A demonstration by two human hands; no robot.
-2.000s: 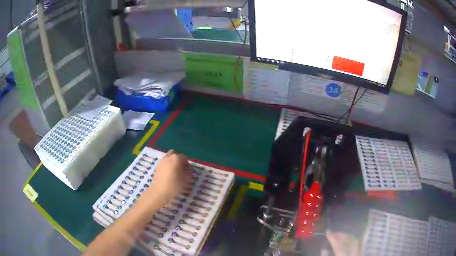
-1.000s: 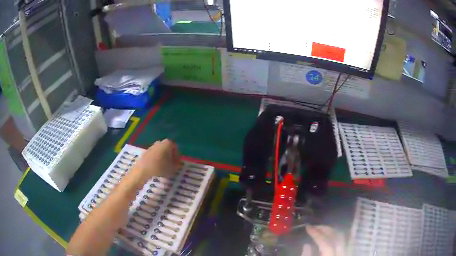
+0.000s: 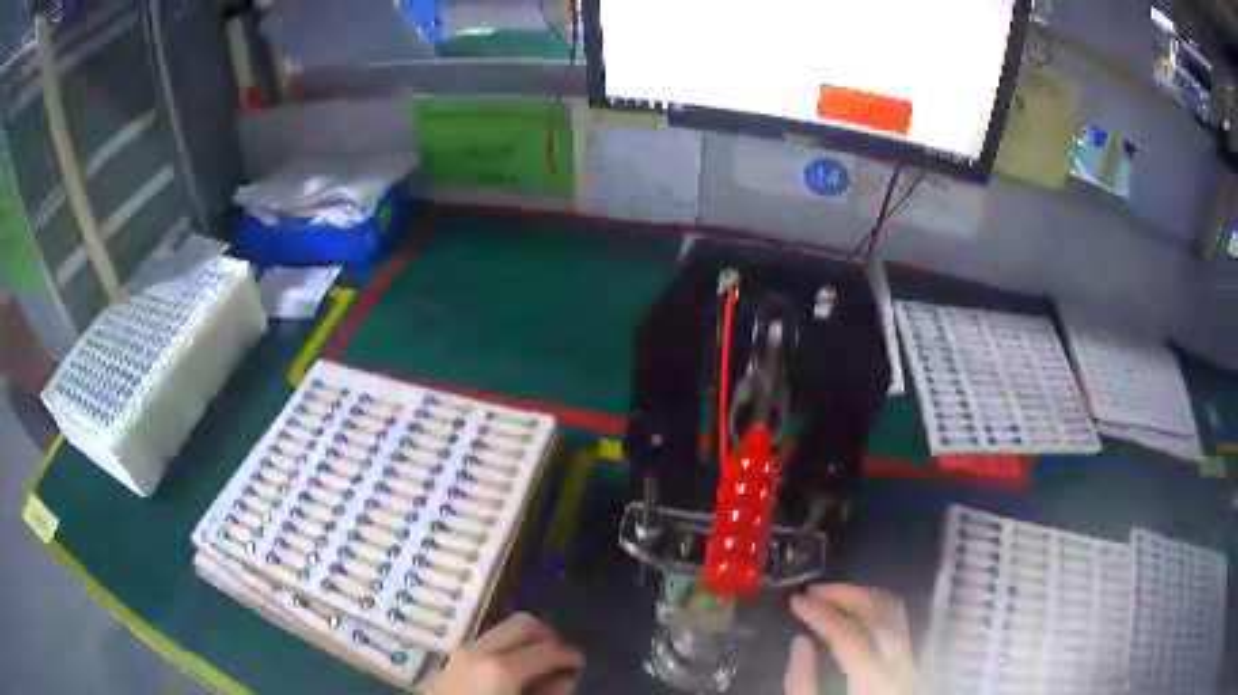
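Observation:
The test fixture point(image 3: 652, 353) stands at the bench centre, with its red clamp handle point(image 3: 743, 523) lying toward me. A clear block point(image 3: 709, 607) and a shiny round metal base point(image 3: 690, 657) sit below the handle. My left hand point(image 3: 509, 659) is at the bottom edge, partly cut off, between the left parts tray point(image 3: 373, 502) and the fixture; its fingertips are too blurred to show whether they hold a part. My right hand point(image 3: 855, 641) is just right of the round base, thumb and fingers apart, with nothing visible in it. The left tray holds rows of small round-headed parts with tan tails.
A tall tray stack point(image 3: 156, 360) stands far left, with a blue bin point(image 3: 312, 234) of papers behind it. More trays lie right of the fixture, rear point(image 3: 998, 380) and front point(image 3: 1025, 604). The monitor point(image 3: 815, 61) shows a red block. Thin wires hang below it.
My left hand has left the tray and moved right and down, near the front of the fixture. My right hand stays beside the handle. The view has shifted, so the bench things appear farther left.

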